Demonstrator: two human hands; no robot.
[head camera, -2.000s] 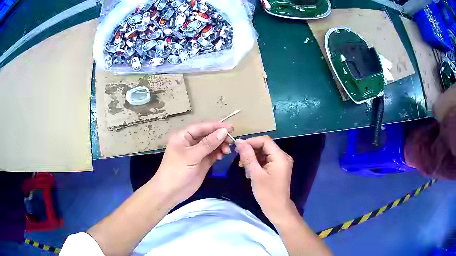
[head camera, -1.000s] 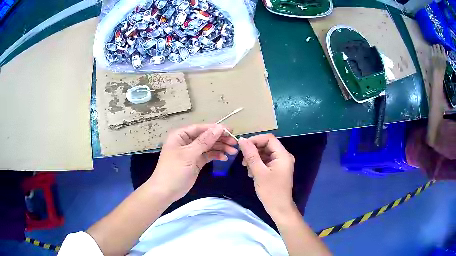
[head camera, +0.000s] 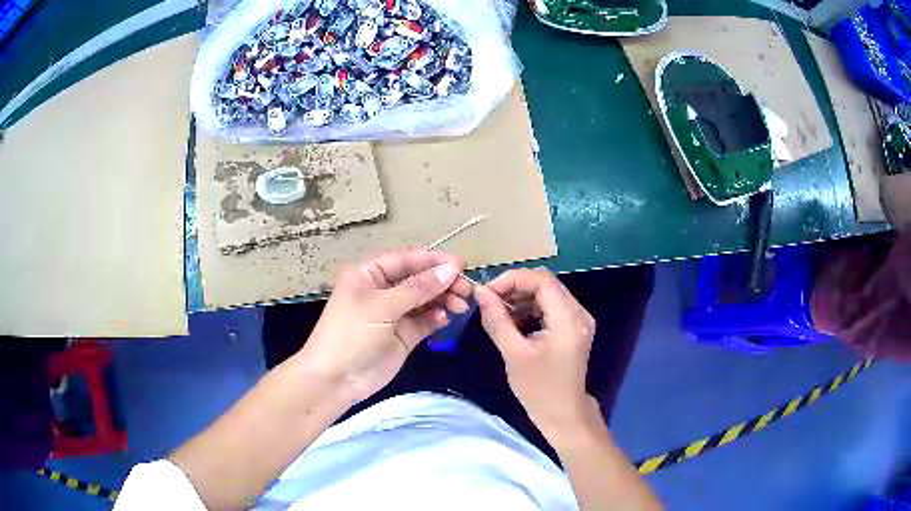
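My left hand (head camera: 385, 314) and my right hand (head camera: 542, 334) meet above my lap, just off the bench edge. Their fingertips pinch a thin pale stick (head camera: 469, 280); only a short stretch shows between them, and anything else in the fingers is hidden. Another pale swab-like stick (head camera: 459, 232) lies on the cardboard work mat (head camera: 455, 170) beyond my fingers. A small white dish (head camera: 281, 186) stands on the stained cardboard pad (head camera: 355, 185) to the left. Behind it, an open plastic bag (head camera: 489, 95) holds small silver metal fittings (head camera: 340, 75), some with red or orange spots.
A green-and-black housing (head camera: 724, 165) with a white rim lies on cardboard at the right, a dark strap (head camera: 761, 240) beside it. Another green housing (head camera: 599, 15) is cut off at the top. Blue stool (head camera: 734, 309), red stool (head camera: 90, 399). Another person's sleeve (head camera: 864, 299) is at right.
Less of the held stick shows between my fingertips. My hands have shifted only slightly. The other person's hand and forearm, seen reaching up at the right one second ago, have moved.
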